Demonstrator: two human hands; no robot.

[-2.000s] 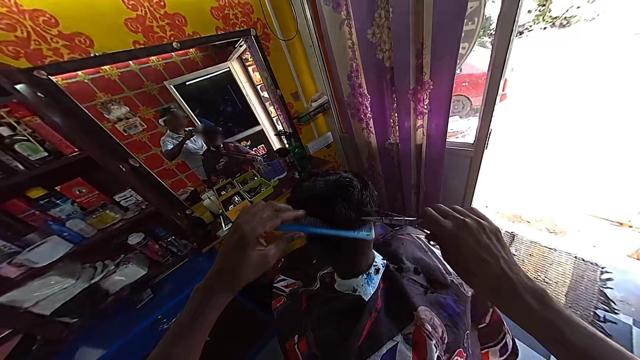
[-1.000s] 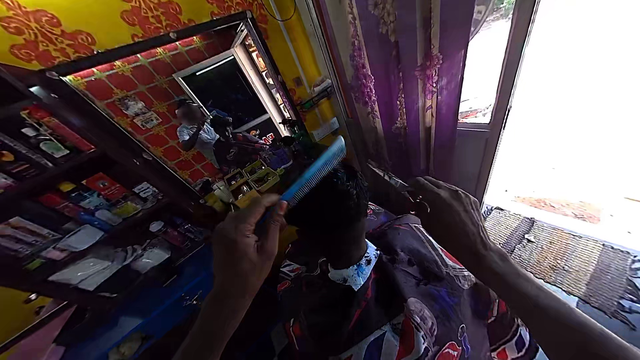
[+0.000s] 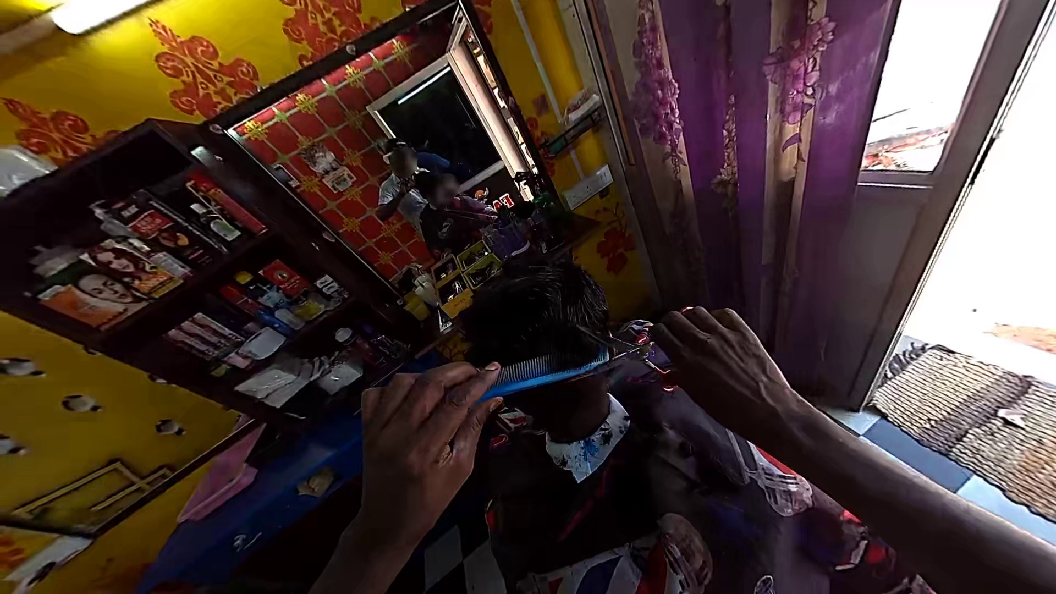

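A blue comb (image 3: 544, 378) lies across the back of a seated person's head (image 3: 536, 318), its teeth up against the dark hair. My left hand (image 3: 429, 441) grips the comb by its left end. On the right, my right hand (image 3: 714, 359) holds a pair of scissors (image 3: 631, 351), whose blades point left at the hair near the comb's right end. Its fingertips are partly hidden. A white strip with blue marks (image 3: 590, 450) wraps the person's neck, above a dark patterned cape (image 3: 660, 495).
Ahead are a wall mirror (image 3: 330, 173) and a small yellow organizer (image 3: 458, 301). Dark shelves (image 3: 206, 272) with boxes and bottles stand left, above a blue counter (image 3: 272, 487). A purple curtain (image 3: 742, 165) hangs right, beside an open doorway and a woven mat (image 3: 965, 412).
The comb has gone from a raised, steep tilt at the head to a nearly level position low on the back of the hair. The scissors are now near its right end.
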